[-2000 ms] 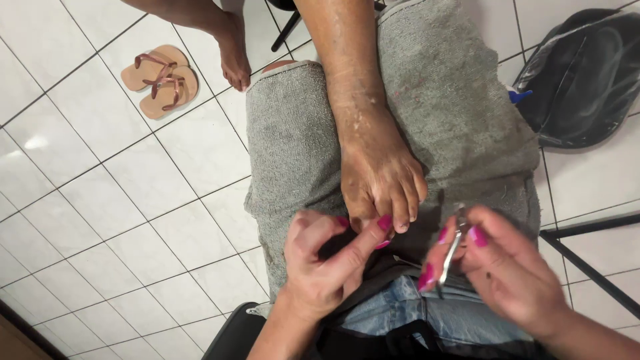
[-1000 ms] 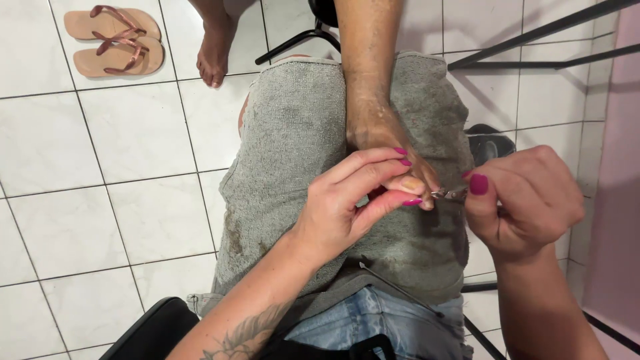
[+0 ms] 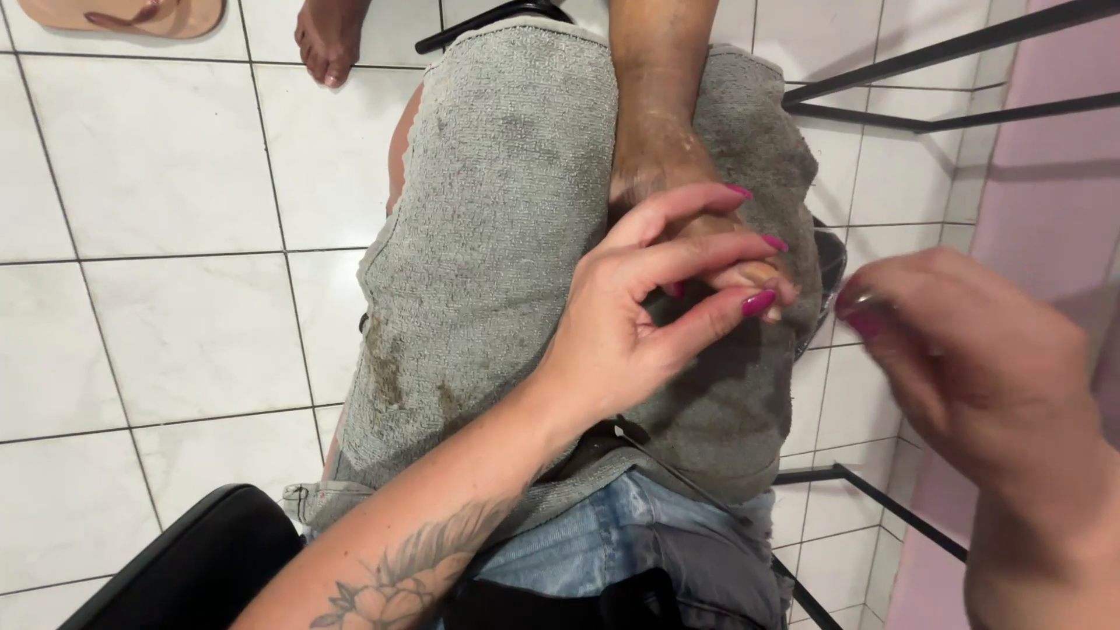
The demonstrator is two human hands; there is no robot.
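Note:
Another person's foot [image 3: 665,157] rests on a grey towel [image 3: 516,175] spread over my lap. My left hand [image 3: 652,293] grips the toes of that foot, with its fingers over them and the thumb against a toe [image 3: 757,273] that has a yellowish nail. To the right, apart from the foot, my right hand [image 3: 954,350] is closed and blurred. A small shiny metal tip [image 3: 862,299] shows at its fingertips; the rest of this tool is hidden. A thin metal tool [image 3: 669,468] lies across the towel's fold near my waist.
The person's other foot [image 3: 328,39] stands on the tiled floor, near a tan flip-flop [image 3: 166,17]. Black metal legs [image 3: 927,52] and a pink wall [image 3: 1041,201] are at right. A dark object [image 3: 827,262] lies beyond the towel, and a black seat edge [image 3: 210,551] is lower left.
My right hand has moved away from the toes to the right since one second ago. My left hand still grips the toes. The view has shifted.

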